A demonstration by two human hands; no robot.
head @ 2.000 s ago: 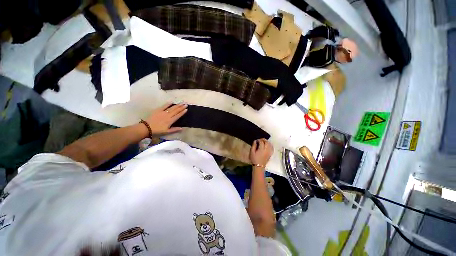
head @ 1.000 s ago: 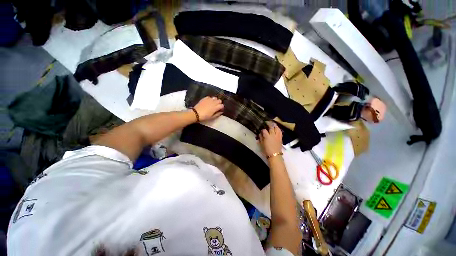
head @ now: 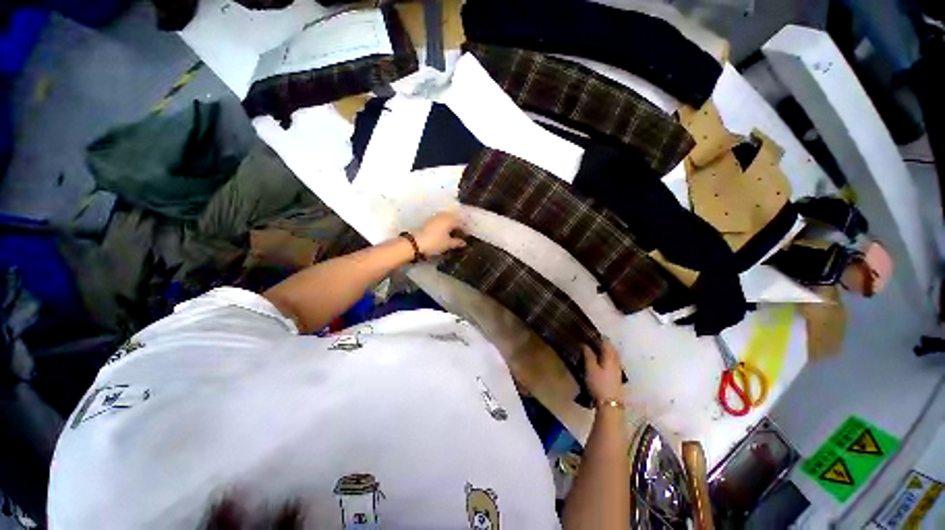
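Observation:
A curved brown plaid piece [head: 518, 285] lies near my body on the scorched press cloth [head: 487, 318], over the place of the black strip, which is mostly hidden. My left hand [head: 442, 235] grips its left end between thumb and fingers. My right hand [head: 603, 375] grips its right end; a dark edge shows under the fingers. Another curved plaid piece [head: 560, 223] lies just beyond, on the white table. The steam iron [head: 658, 481] with a tan wooden handle stands right of my right forearm, cut off by the lower edge.
Red-orange scissors [head: 742, 387] lie at right beside a yellow patch. The dark iron rest [head: 753, 466] is beside the iron. Black pieces [head: 663, 223], white paper [head: 518, 116] and brown card patterns [head: 738, 186] lie beyond. Cloth heaps [head: 249, 223] are at left.
The view has shifted, so the table sits further right. Both hands have moved from the plaid beyond to the near strip's place, bringing a plaid piece that now covers the black strip.

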